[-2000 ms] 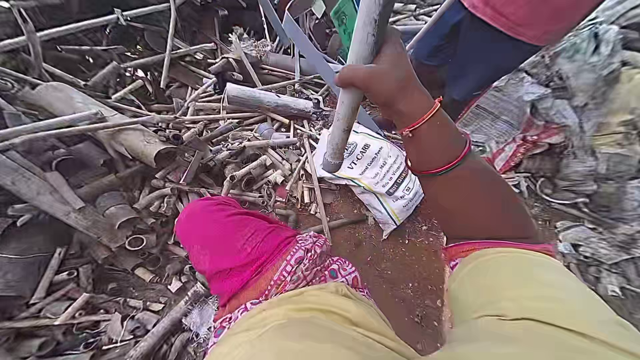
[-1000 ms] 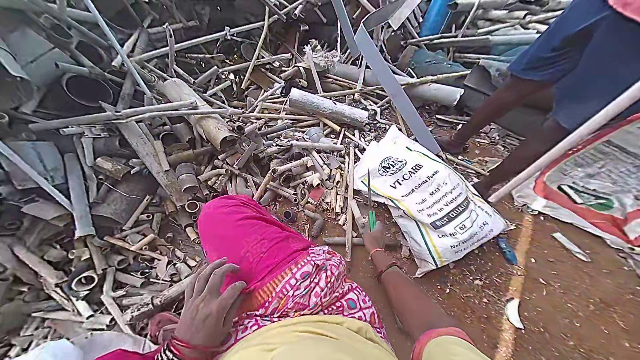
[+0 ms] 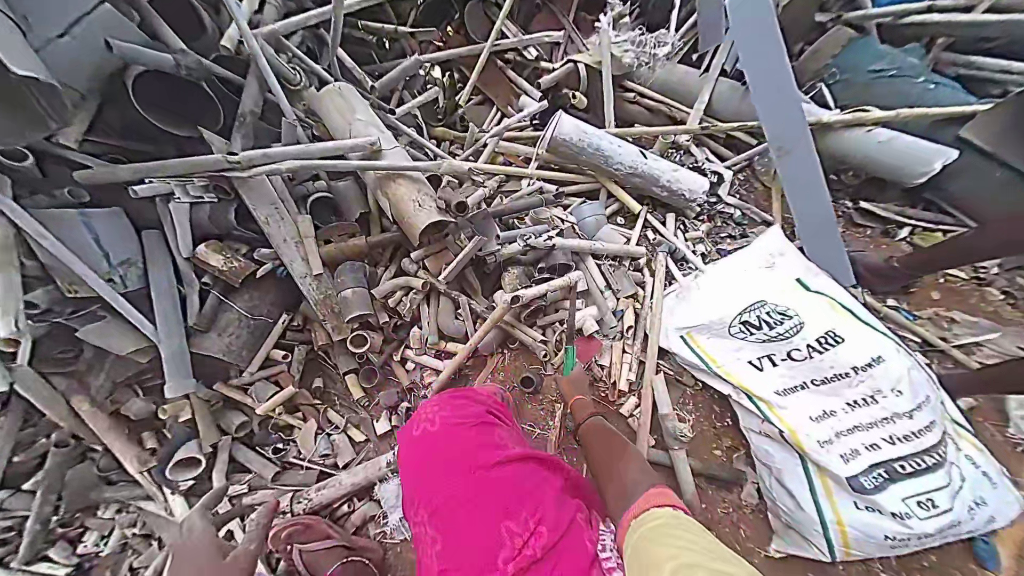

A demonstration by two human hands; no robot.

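My right hand (image 3: 574,388), with bangles at the wrist, is shut around the green handle (image 3: 570,360) of a tool, low over the scrap beside my pink-covered knee. A narrow dark blade (image 3: 571,316) extends up from that handle; its exact kind is unclear. At the lower left, my left hand (image 3: 212,536) is spread above the pipe scraps, fingers apart and nothing in them. To the right of my right hand lies a white printed woven sack (image 3: 832,400). A short whitish pipe (image 3: 624,160) rests on the heap further ahead.
A heap of cut plastic pipe pieces (image 3: 352,296) fills the left and front. A long flat grey strip (image 3: 788,136) slopes down behind the sack. Another person's leg (image 3: 968,248) and arm (image 3: 984,379) show at the right edge. A sandal (image 3: 324,548) is at the bottom left.
Two seconds ago my right hand gripped a grey pipe; now it holds the green-handled tool. My left hand has moved off my knee to the left, over the scraps.
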